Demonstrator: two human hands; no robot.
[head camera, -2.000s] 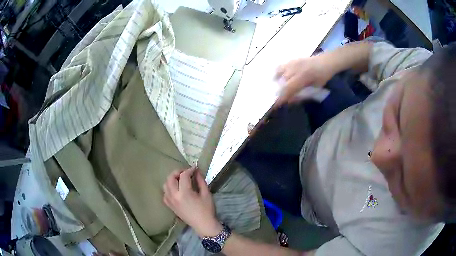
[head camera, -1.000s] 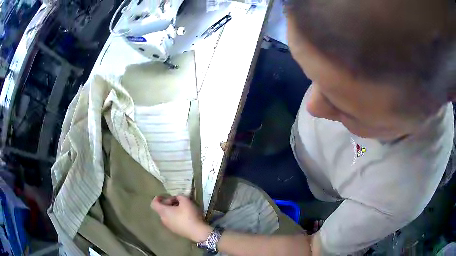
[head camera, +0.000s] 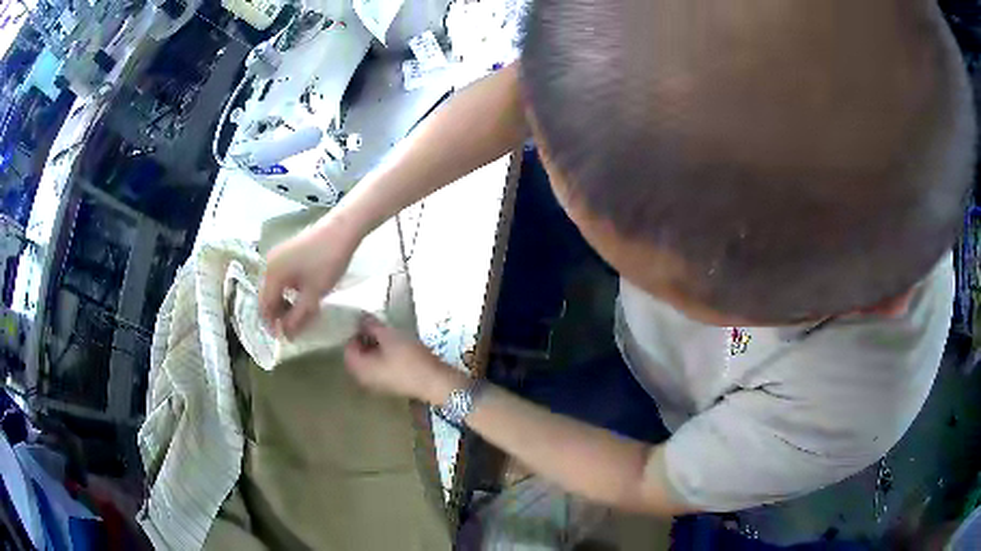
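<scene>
Neither of my hands is in view. A khaki garment (head camera: 333, 452) lies on the white sewing table. Its cream striped lining (head camera: 194, 398) is bunched along the left side. Another person's two bare hands are on the garment. One hand (head camera: 307, 274) reaches down from above with bent fingers at a pale fold. The other hand (head camera: 389, 361), with a metal watch at the wrist, pinches the cloth to the right of it. What lies under the fingers is hidden.
The white sewing machine head (head camera: 285, 156) stands behind the garment. The person's head (head camera: 742, 140) and light shirt (head camera: 796, 398) fill the right side. The table's front edge (head camera: 497, 248) runs down the middle. Striped cloth (head camera: 527, 522) hangs beyond it.
The person's head has moved left, over the table. Their upper hand has come back onto the garment, and the watch hand has moved up the cloth. The pale striped panel is now folded or partly covered.
</scene>
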